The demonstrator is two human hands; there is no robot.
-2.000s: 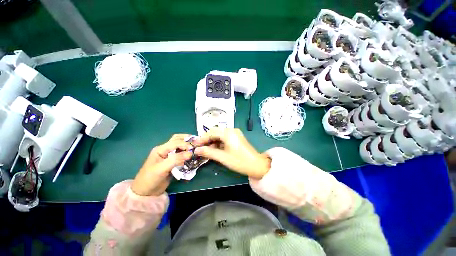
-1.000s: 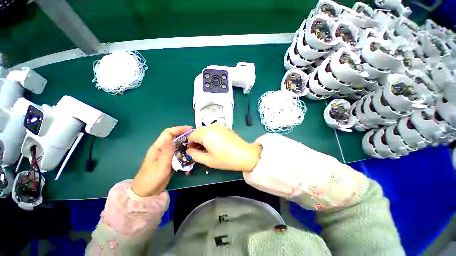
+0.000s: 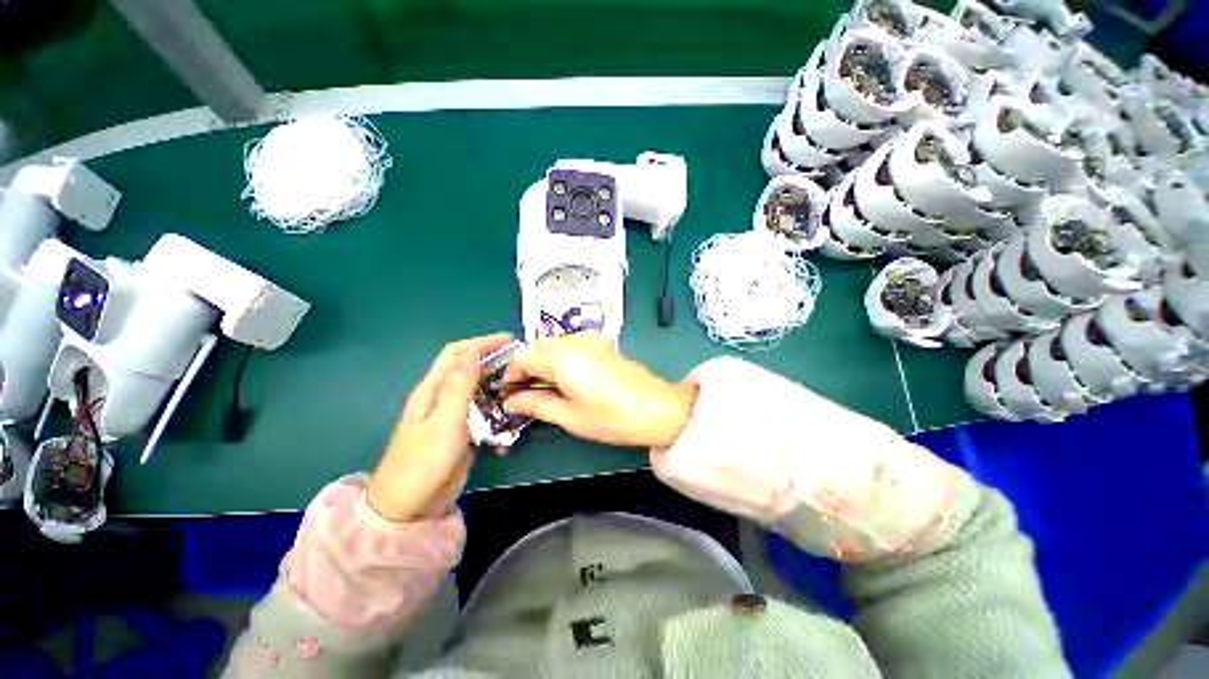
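A white camera body (image 3: 534, 252) lies on the green bench in front of me, its black lens panel (image 3: 581, 202) at the far end and its round cavity (image 3: 570, 285) at the near end. Thin wires show in the cavity. My left hand (image 3: 432, 427) holds a white base housing (image 3: 493, 432) with a circuit board inside, just in front of the camera body. My right hand (image 3: 593, 390) has its fingers at the board inside the housing. What its fingertips pinch is hidden.
Two tangled heaps of white strands lie left (image 3: 316, 173) and right (image 3: 756, 289) of the camera body. Stacked base housings (image 3: 928, 173) stand at right. Joined camera units (image 3: 157, 345) lie at left. A black cable tail (image 3: 666, 308) lies beside the body.
Two seconds ago both hands' fingertips met above the housing. Now my left hand holds the housing at its left side and my right fingers reach into it.
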